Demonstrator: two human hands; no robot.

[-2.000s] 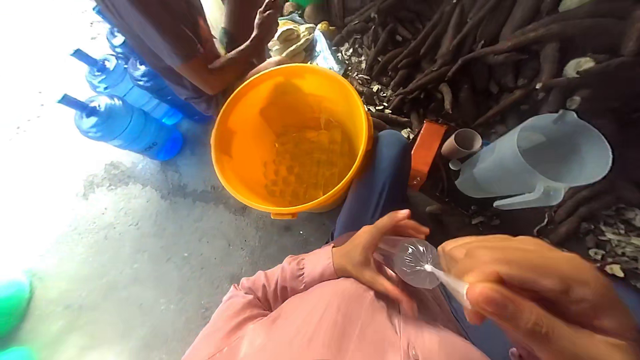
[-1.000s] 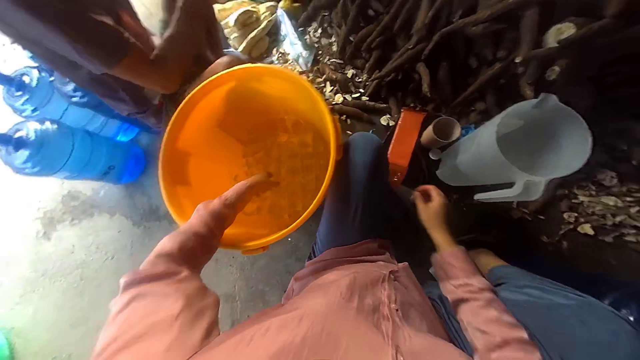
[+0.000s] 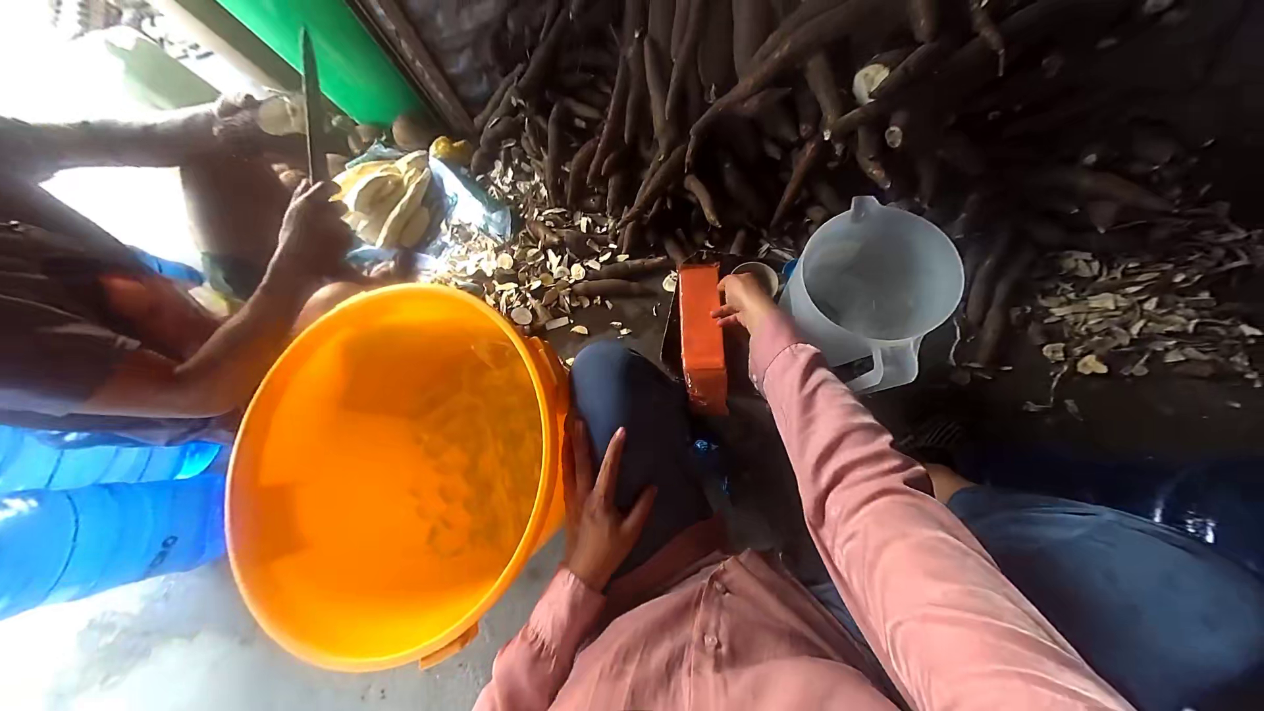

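Observation:
My left hand (image 3: 604, 509) rests with spread fingers on my trouser leg, beside the orange plastic tub (image 3: 395, 474), and holds nothing. The tub has liquid in it and stands left of my knee. My right hand (image 3: 743, 301) reaches to the orange box-like object (image 3: 702, 331), fingertips at its right edge; whether they grip anything cannot be told. Just behind that hand is the round rim of a small cup (image 3: 758, 275). A translucent plastic pitcher (image 3: 874, 286) stands to the right of it, its handle toward me.
Another person's hand (image 3: 314, 232) holds a knife (image 3: 312, 109) at the upper left, near peeled roots (image 3: 387, 197). Unpeeled cassava-like roots (image 3: 671, 109) are heaped at the back. Peel scraps (image 3: 1150, 311) lie at the right. Blue water bottles (image 3: 109, 533) lie at the left.
Two seconds ago my hands held a tied clear plastic bag, which they no longer hold. My left hand has moved from over the tub to my leg. My right hand has moved forward to the orange object.

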